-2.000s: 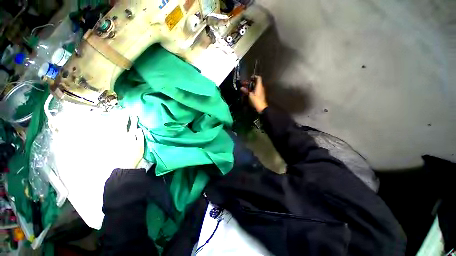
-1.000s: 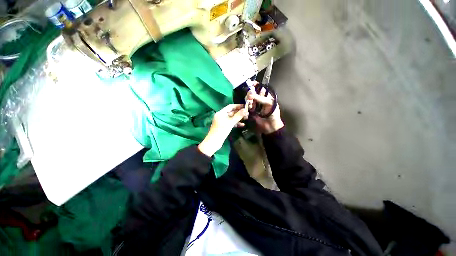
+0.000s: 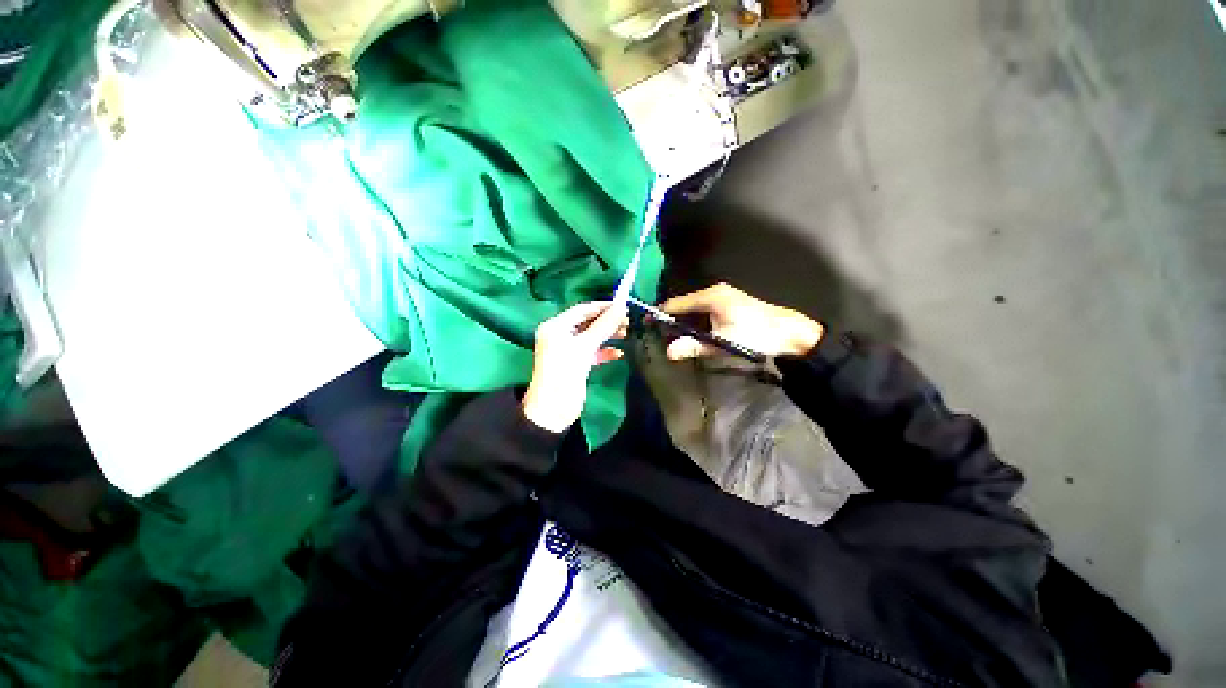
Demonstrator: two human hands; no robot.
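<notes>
My left hand [image 3: 571,360] pinches the lower end of a narrow white strip [image 3: 644,242], which runs up to the table's right edge. My right hand [image 3: 744,327] holds the scissors [image 3: 719,341] by the handles; their tips point left and meet the strip just beside my left fingers. The green cloth [image 3: 464,249] lies crumpled across the machine and the table, its lower part hanging over the front edge by my left hand. Whether the blades are closed on the strip is too small to tell.
The white machine table [image 3: 202,289] glares at the left. Needle-end parts [image 3: 323,89] stand at the upper left, and metal parts [image 3: 765,67] at the upper right. Clear plastic [image 3: 54,175] lies at the table's left edge. Green piles [image 3: 242,524] lie below left.
My hands were together at the scissors' handles. Now my left hand holds the white strip taut and the scissors have swung from pointing up to pointing left. The view has shifted down.
</notes>
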